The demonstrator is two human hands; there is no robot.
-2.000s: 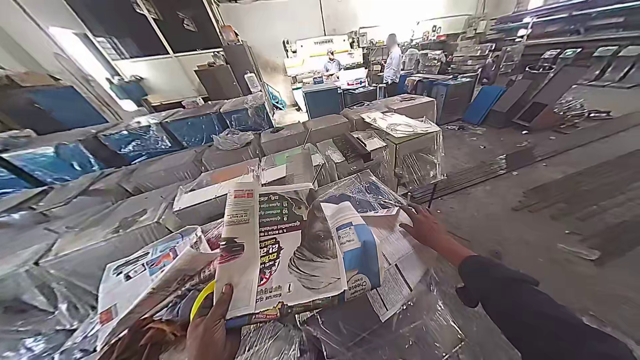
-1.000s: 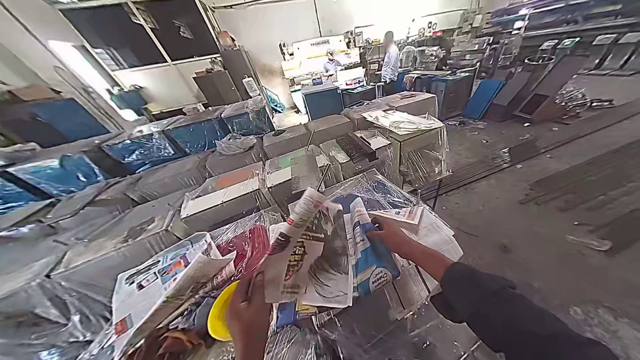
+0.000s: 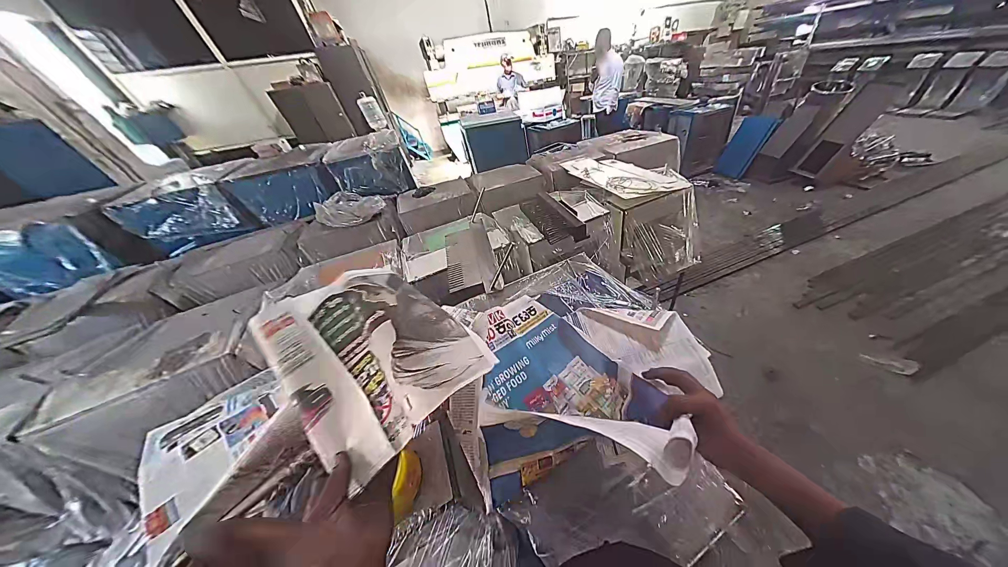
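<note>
My left hand (image 3: 315, 520), at the lower left, grips the bottom edge of a printed newspaper sheet (image 3: 433, 339) that is lifted and creased. At the right, my right hand (image 3: 693, 405) pinches the curled edge of a blue newspaper page (image 3: 559, 370). A yellow round object (image 3: 406, 482), perhaps a tape roll, shows beside my left hand, partly hidden. More newspaper (image 3: 197, 445) lies at the left. Under the pages is a surface wrapped in clear plastic film (image 3: 622, 504).
Plastic-wrapped grey cabinets (image 3: 197, 276) stand in rows ahead and left, blue ones (image 3: 276, 189) behind. A cabinet with papers on top (image 3: 654, 228) stands ahead. Two people are at the back near a large machine (image 3: 488, 67). Long metal bars (image 3: 906, 268) lie on the right floor.
The newspaper sheets, close together between my hands one second ago, are now spread apart, and the blue page lies wide open. My right hand holds the blue page farther right.
</note>
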